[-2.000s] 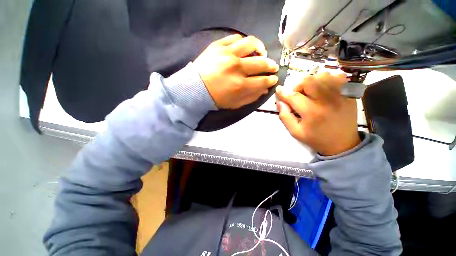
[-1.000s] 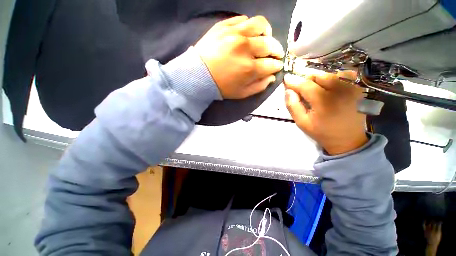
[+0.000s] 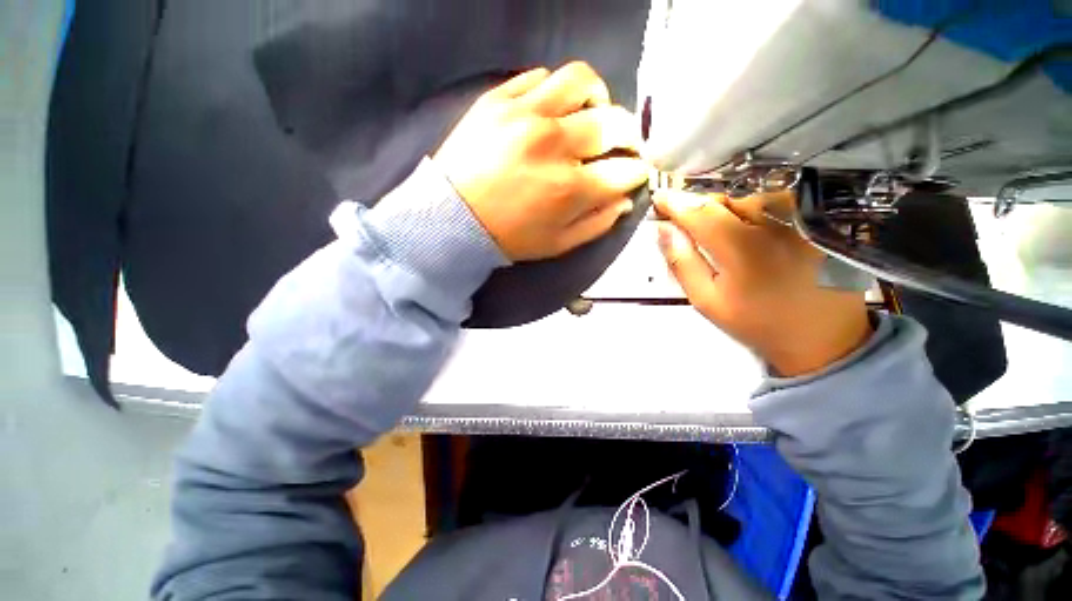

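Observation:
Dark cloth panels [image 3: 223, 176] lie on the white table left of the sewing machine [image 3: 752, 82]. My left hand [image 3: 547, 164] lies on the dark cloth, its fingers bent and pinching the cloth close to the needle area. My right hand [image 3: 752, 264] is just right of the needle area, thumb and index finger together at the cloth's edge. Its other fingers are partly hidden under the machine head. The presser foot [image 3: 661, 181] shows only as a small bright piece between the hands. The needle cannot be made out.
A dark phone [image 3: 946, 335] lies right of my right wrist. A ruler strip [image 3: 588, 427] runs along the table's front edge. A white cord [image 3: 627, 534] hangs over my lap. A blue crate [image 3: 770, 522] and a cardboard box [image 3: 394, 505] are below the table.
The view has tilted and shifted, so the machine head looks different. Both hands stay close to the needle area, with only small shifts; the curved cloth edge remains beneath my left hand.

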